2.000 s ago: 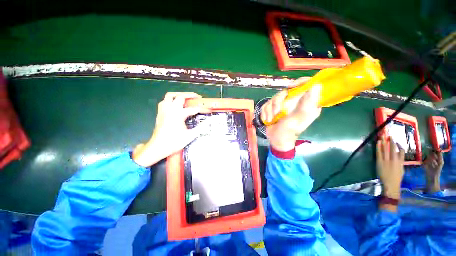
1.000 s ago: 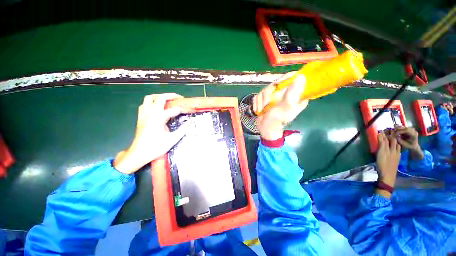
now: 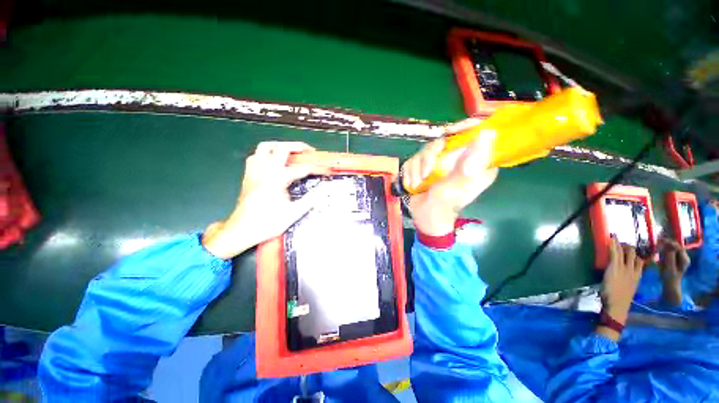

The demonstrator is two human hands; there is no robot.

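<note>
An open black tablet unit with a white-silver battery [image 3: 335, 271] lies in a red frame [image 3: 270, 315] in front of me. My left hand [image 3: 272, 193] rests over the frame's upper left corner, fingers on the tablet's top end. My right hand [image 3: 449, 177] is closed around the yellow-orange electric screwdriver [image 3: 536, 130], held slanted. Its dark tip [image 3: 399, 187] is at the frame's upper right edge. The screw dish is mostly hidden behind my right hand. No screw can be made out.
Another red-framed tablet [image 3: 508, 75] lies on the green belt beyond the worn white strip [image 3: 197, 106]. Red frames [image 3: 14, 197] stand at the left edge. A black cord [image 3: 552, 236] hangs at right. Another person's hands [image 3: 623, 283] are at a framed tablet [image 3: 628, 220] on the right.
The driver tip has shifted from over the dish to the frame's upper right edge. The whole view has shifted. The neighbouring person's hands have moved apart.
</note>
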